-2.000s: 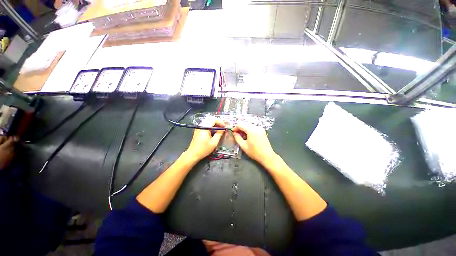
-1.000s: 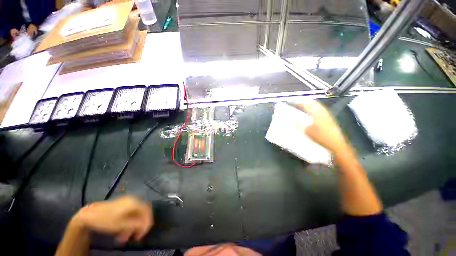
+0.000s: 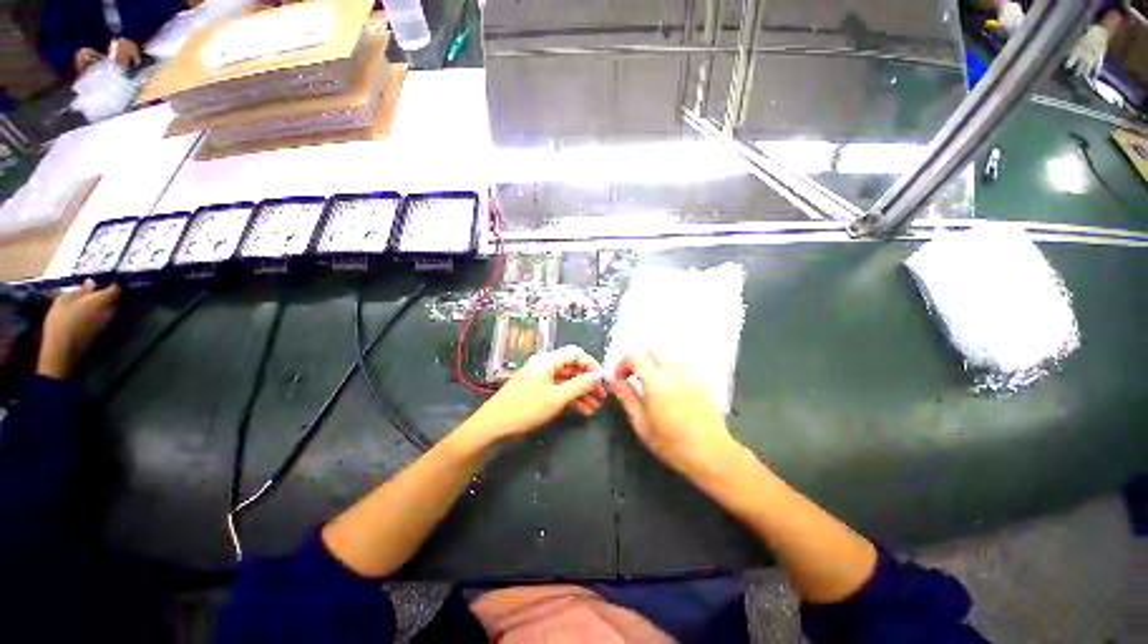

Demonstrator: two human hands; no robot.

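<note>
My left hand [image 3: 554, 388] and my right hand [image 3: 657, 400] meet at the near left edge of a white plastic bag [image 3: 686, 315], fingertips pinched close together. The bag lies in front of me, partly under my right hand. Whether anything small is between the fingertips cannot be told. A small wired fixture [image 3: 519, 342] with a red wire [image 3: 467, 340] lies just beyond my left hand. Loose clear bits [image 3: 573, 302] lie behind it. Square LED work lights [image 3: 437, 227] stand in a row at the left, with black cables [image 3: 315, 421] trailing towards me.
Another bag pile [image 3: 995, 302] lies to the right. A clear panel in a metal frame [image 3: 592, 138] stands behind. Stacked brown boards [image 3: 283, 63] are at the back left. Another person's hand [image 3: 78, 321] is at the leftmost lights; other people's hands show at the far corners.
My hands have come together at the centre. The white bag has moved left beside the fixture. The row at the left now shows another light, and another person's hand has appeared there.
</note>
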